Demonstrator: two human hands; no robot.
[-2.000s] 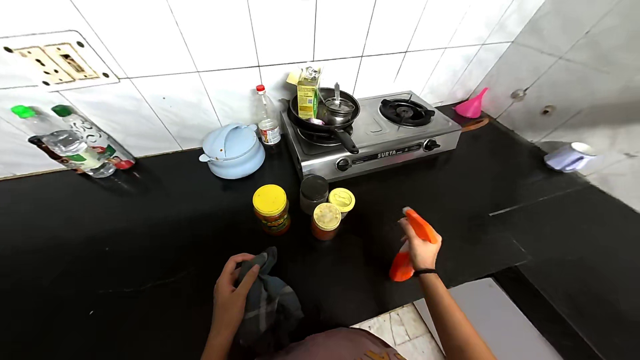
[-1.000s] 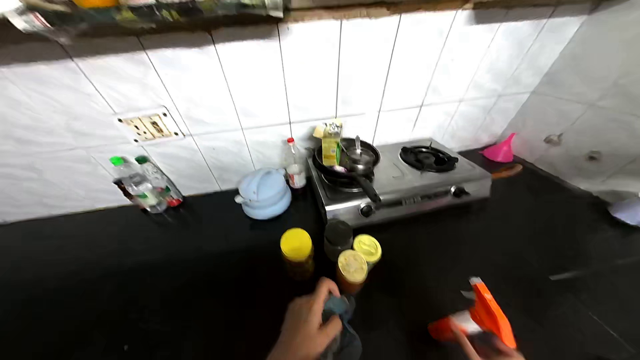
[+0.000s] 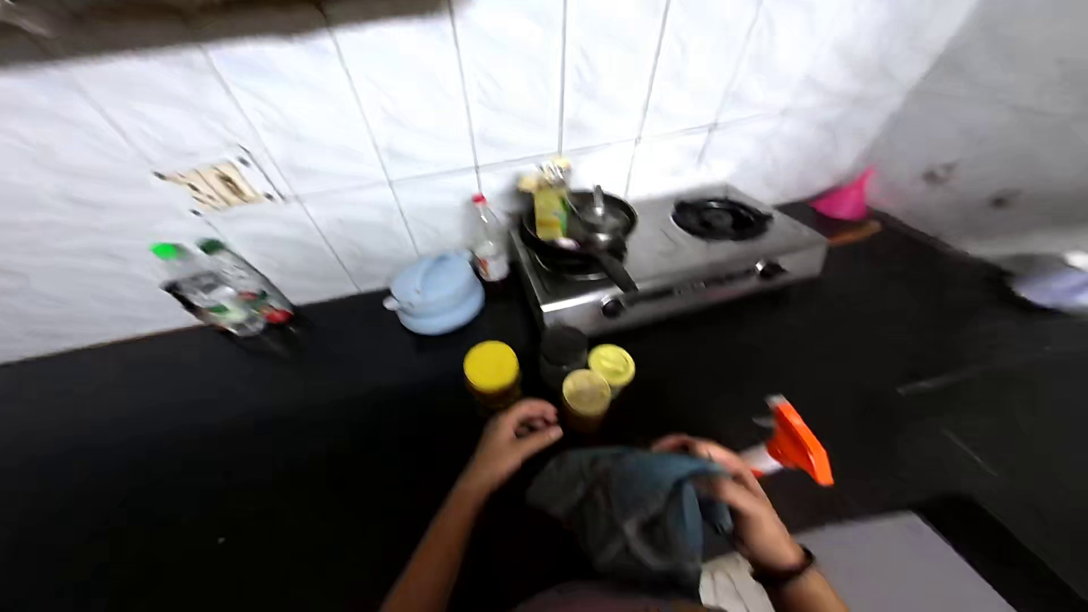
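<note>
My right hand point(image 3: 744, 497) grips a grey-blue cloth point(image 3: 633, 506) that hangs down in front of me. Just left of the cloth, my left hand point(image 3: 514, 442) has its fingers curled apart with nothing between them. It is close to a yellow-lidded jar point(image 3: 492, 369) and a jar with a pale, dusty lid point(image 3: 586, 395). Behind these stand a dark-lidded jar point(image 3: 563, 348) and a smaller light-yellow-lidded jar point(image 3: 612, 365). The orange trigger head of a spray bottle point(image 3: 797, 446) shows beyond my right hand, which hides part of the bottle.
A steel two-burner gas stove point(image 3: 671, 280) carries a black frying pan point(image 3: 616, 268) with a carton point(image 3: 551, 212) in it. Left of it are a red-capped bottle point(image 3: 490, 242), a light-blue lidded pot point(image 3: 438, 293) and two leaning plastic bottles point(image 3: 225, 293). A pink funnel point(image 3: 844, 200) lies at the back right.
The cloth has passed from my left hand to my right hand. My right hand has let go of the orange spray bottle, which now stands on the black counter.
</note>
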